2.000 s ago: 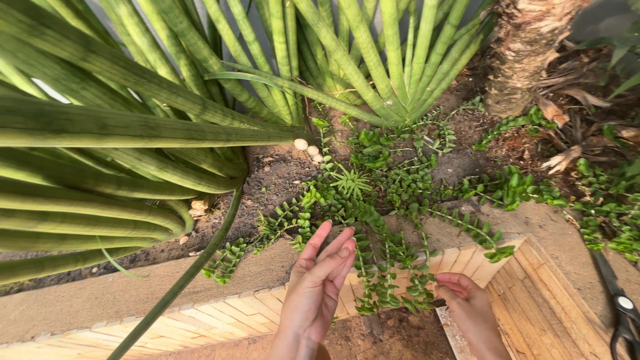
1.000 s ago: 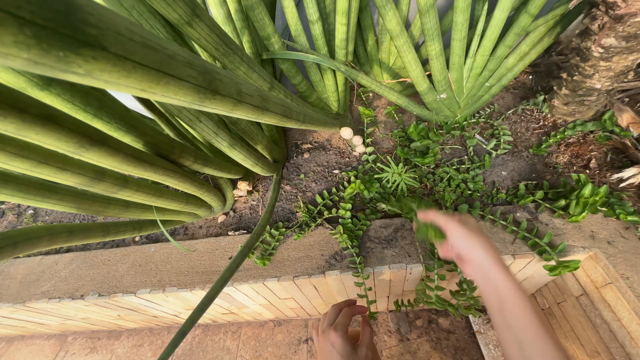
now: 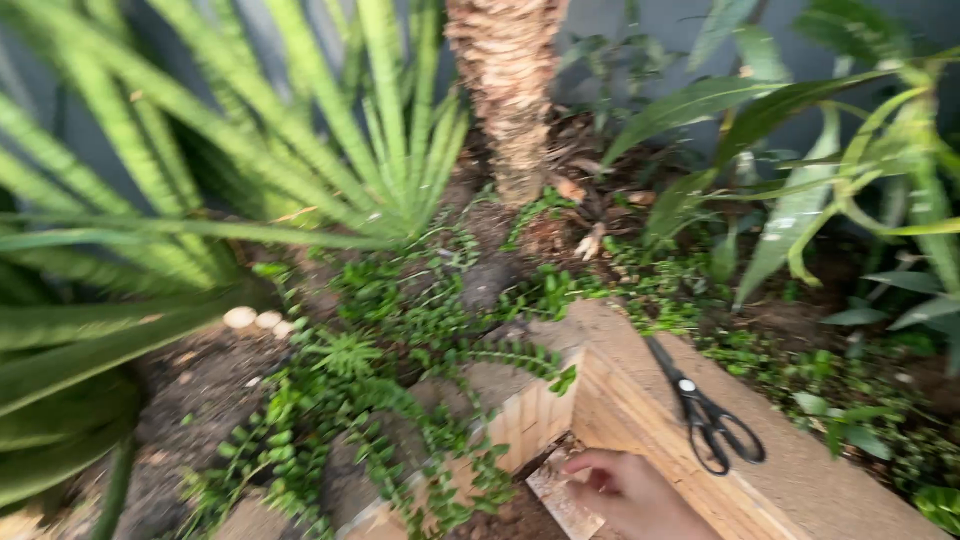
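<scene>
My right hand is at the bottom right of the view, fingers loosely curled, above a pale tile beside the planter's inner corner. No object shows in it, though blur hides the fingertips' detail. Left of it, leafy creeping stems trail over the planter's edge. A pair of black-handled scissors lies on the ledge, up and to the right of that hand. My left hand is out of the frame.
Tall cylindrical snake plant leaves fill the left. A rough trunk stands behind the creeper. Several pale round objects rest on soil. Broad-leaved stems overhang the right. The stone-faced ledge forms a corner.
The view has swung right, bringing the whole scissors into sight. My right hand has left the creeper it was over one second ago. My left hand has gone from view.
</scene>
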